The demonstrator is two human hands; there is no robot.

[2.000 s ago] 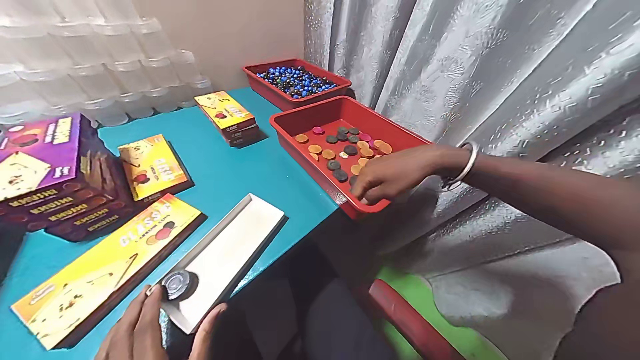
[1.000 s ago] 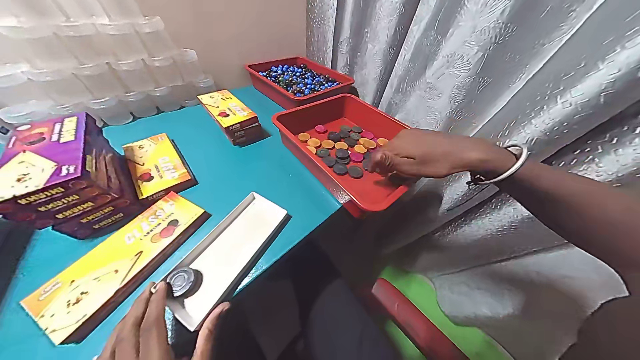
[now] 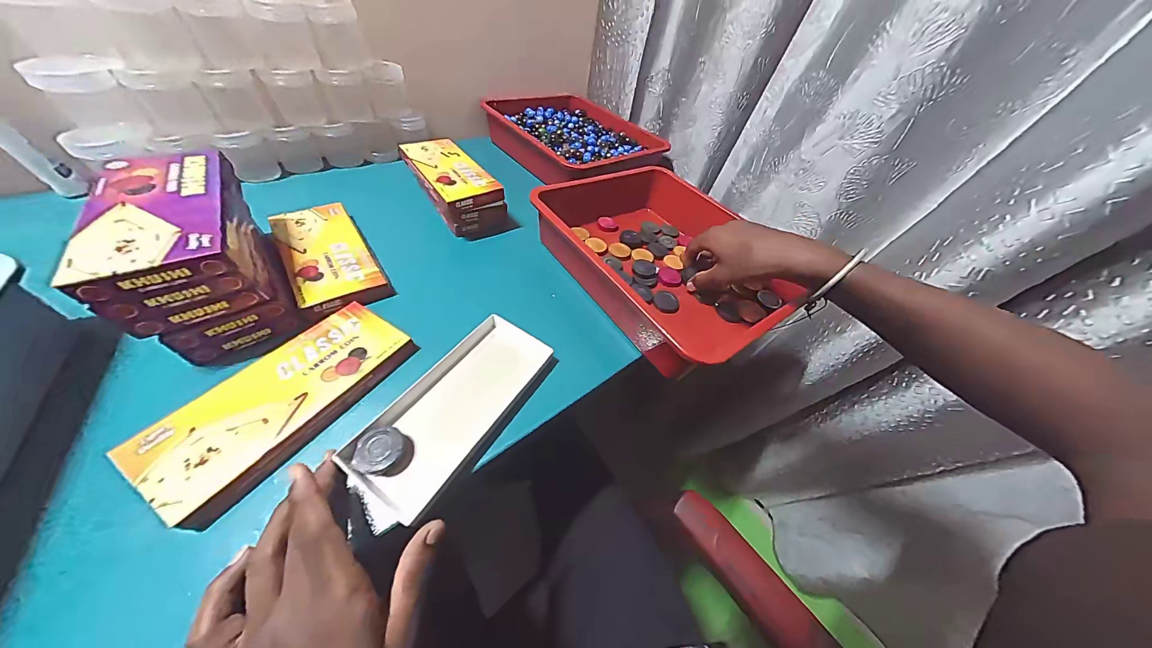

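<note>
My right hand (image 3: pixel 733 256) reaches into a red plastic tray (image 3: pixel 670 355) of black, orange and pink carrom coins (image 3: pixel 643 268); its fingertips are among the coins, and whether they grip one cannot be told. A narrow white open box (image 3: pixel 477 387) lies at the table's near edge, with black carrom coins (image 3: pixel 382 450) at its near end. Close to that end is my left hand (image 3: pixel 315 558), fingers apart, the forefinger near the box's corner. Left of the box lies a long yellow carrom coin box (image 3: pixel 270 405).
Purple boxes (image 3: pixel 153 216) are stacked at the left beside a yellow box (image 3: pixel 328 252). Small yellow boxes (image 3: pixel 450 171) stand farther back. Another red tray (image 3: pixel 576 166) holds blue and black beads. Clear plastic jars (image 3: pixel 234 99) line the wall; a silver curtain (image 3: pixel 900 135) hangs at the right.
My right hand has moved from the tray's near end farther in among the coins, and the coins there have shifted. My left hand stays by the white box.
</note>
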